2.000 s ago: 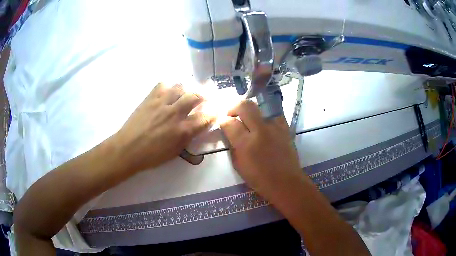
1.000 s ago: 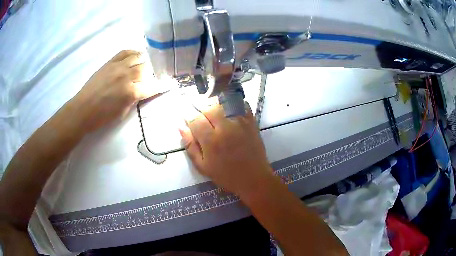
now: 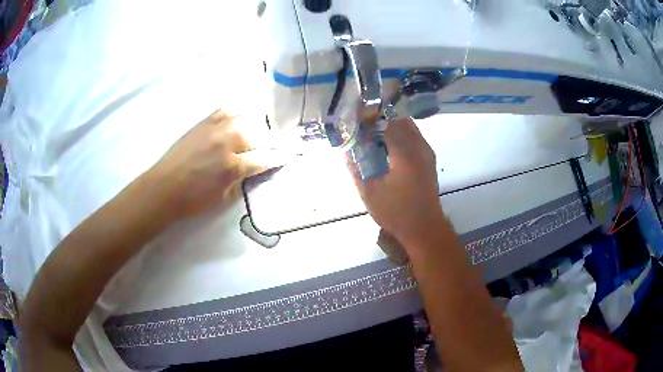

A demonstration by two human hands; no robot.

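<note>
White fabric [image 3: 94, 116] spreads over the left of the table and hangs over the front edge at the left. My left hand [image 3: 207, 156] lies on it left of the needle, its fingertips on the cloth edge and washed out by lamp glare. The white sewing machine head [image 3: 422, 43] has a blue stripe. Its presser foot area [image 3: 320, 134] is in bright glare. My right hand [image 3: 407, 178] is just right of the foot, behind the grey block [image 3: 371, 156]; its fingertips are hidden, so its grip cannot be told.
Black thread snips [image 3: 581, 189] lie on the table at the right. A grey ruler strip [image 3: 312, 301] runs along the front edge. Crumpled white cloth [image 3: 556, 312] and a red bag [image 3: 605, 350] are below at the right. Red wires [image 3: 634, 182] hang at the far right.
Since one second ago, my right hand has moved right and back, from in front of the foot to beside the grey block. My left hand remains on the cloth left of the needle. The view has shifted.
</note>
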